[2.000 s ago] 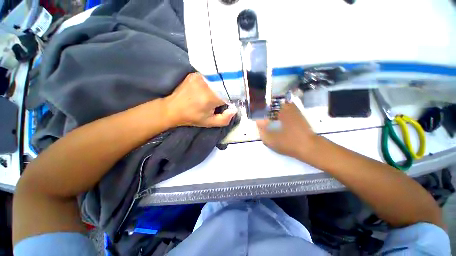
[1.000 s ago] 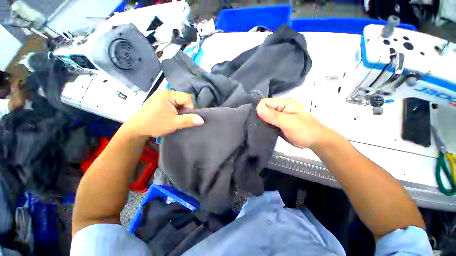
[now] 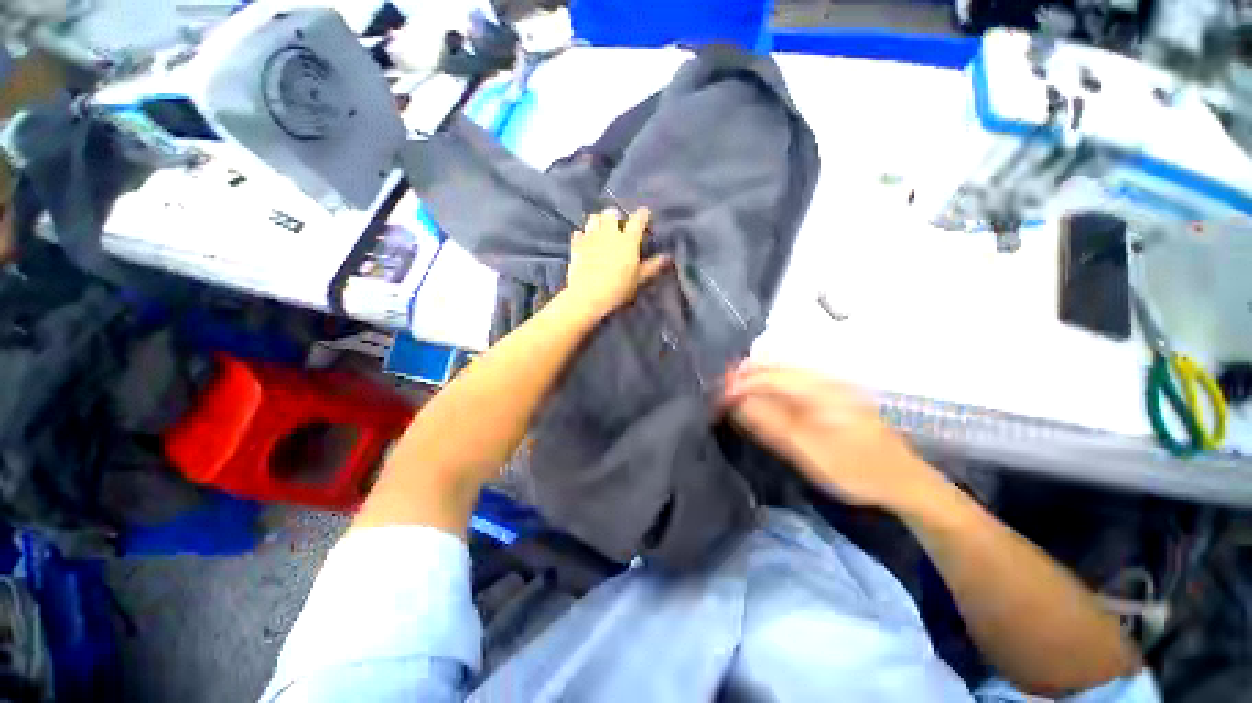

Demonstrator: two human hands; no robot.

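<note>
A dark grey garment (image 3: pixel 728 165) with pale seams lies over the white table (image 3: pixel 893 302) and hangs over its front edge towards the lap. My left hand (image 3: pixel 614 261) is on the middle of the garment, its fingers bent into the cloth. My right hand (image 3: pixel 810 426) is blurred at the garment's right side, by the table's front edge. Its fingertips are at the cloth edge; whether they grip it is unclear.
The sewing machine head (image 3: pixel 1098 124) is at the upper right. A smartphone (image 3: pixel 1096 275) and green and yellow scissors (image 3: pixel 1184 401) lie on the right. A second machine (image 3: pixel 295 103) is at the upper left. A red stool (image 3: pixel 295 433) stands lower left. Blue bins (image 3: pixel 673 22) are behind the table.
The garment was bunched under the left of the machine, then held up between both hands; now it lies more spread out. My left hand has moved right and forward, my right hand down towards the table edge.
</note>
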